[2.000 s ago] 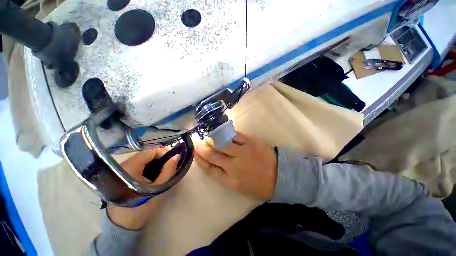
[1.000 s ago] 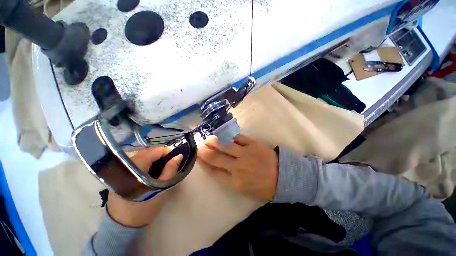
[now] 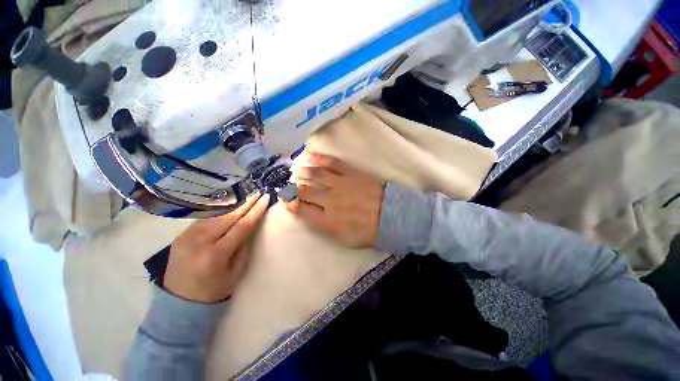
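A beige garment panel [image 3: 298, 260] lies across the machine table and under the sewing head. My left hand [image 3: 212, 249] lies on the panel left of the presser foot [image 3: 274, 178], fingertips reaching to it. A piece of black cloth [image 3: 156, 262] sticks out beside my left hand; the rest of it is hidden. My right hand [image 3: 339, 201] presses on the panel just right of the foot, fingers forward. The needle point and what lies right under the foot are hidden. I cannot tell whether either hand grips the cloth.
The white sewing machine [image 3: 201, 89] with a blue stripe fills the upper part. Black cloth [image 3: 425, 100] lies right of the needle. A brown cardboard piece [image 3: 488, 91] holds a small metal tool [image 3: 518, 88]. Beige cloth [image 3: 596, 178] hangs at the right. A grey patterned table edge [image 3: 328, 312] runs below.
The view has tilted, so the machine's lettering and table edge now show. The black strip between my left fingers is no longer visible there. My left hand lies flatter, with fingers extended to the foot.
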